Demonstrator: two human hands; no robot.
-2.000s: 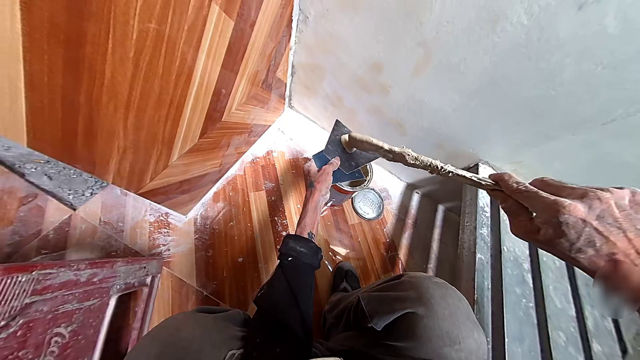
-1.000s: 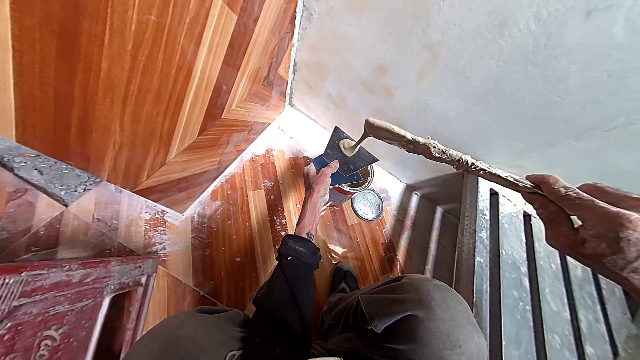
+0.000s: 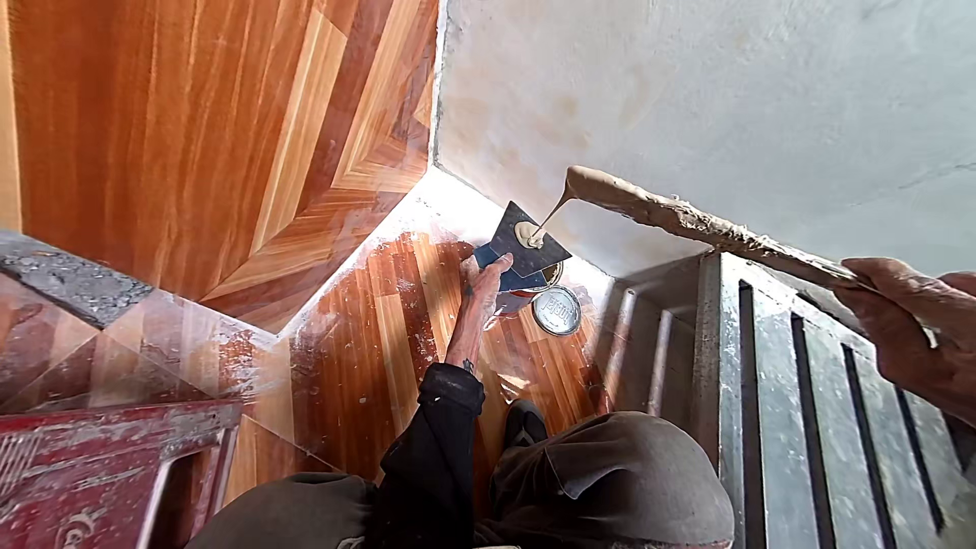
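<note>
My left hand (image 3: pixel 484 286) grips a blue-handled putty knife (image 3: pixel 537 248) with a wide dark blade, held flat above an open can (image 3: pixel 550 276). On the blade lies a dollop of beige putty (image 3: pixel 529 235). A second blue blade seems to lie beneath it, partly hidden. At the right, my right hand (image 3: pixel 907 313) holds a putty-coated stick (image 3: pixel 679 217) by its end. From the stick's far tip, a thin strand of putty runs down to the dollop. Beside the can, a round metal lid (image 3: pixel 557 310) lies on the wood floor.
A red plastic crate (image 3: pixel 99 457) smeared with white stands at lower left. Grey metal slats (image 3: pixel 801 396) rise at lower right. A plastered wall (image 3: pixel 724 114) fills the upper right, and wood panelling (image 3: pixel 183 137) the upper left. My shoe (image 3: pixel 524 423) is near the can.
The stick's tip was against the blade two seconds ago; it has since lifted away up and to the right, leaving putty there. My right hand has moved rightward. My left hand has stayed about in place.
</note>
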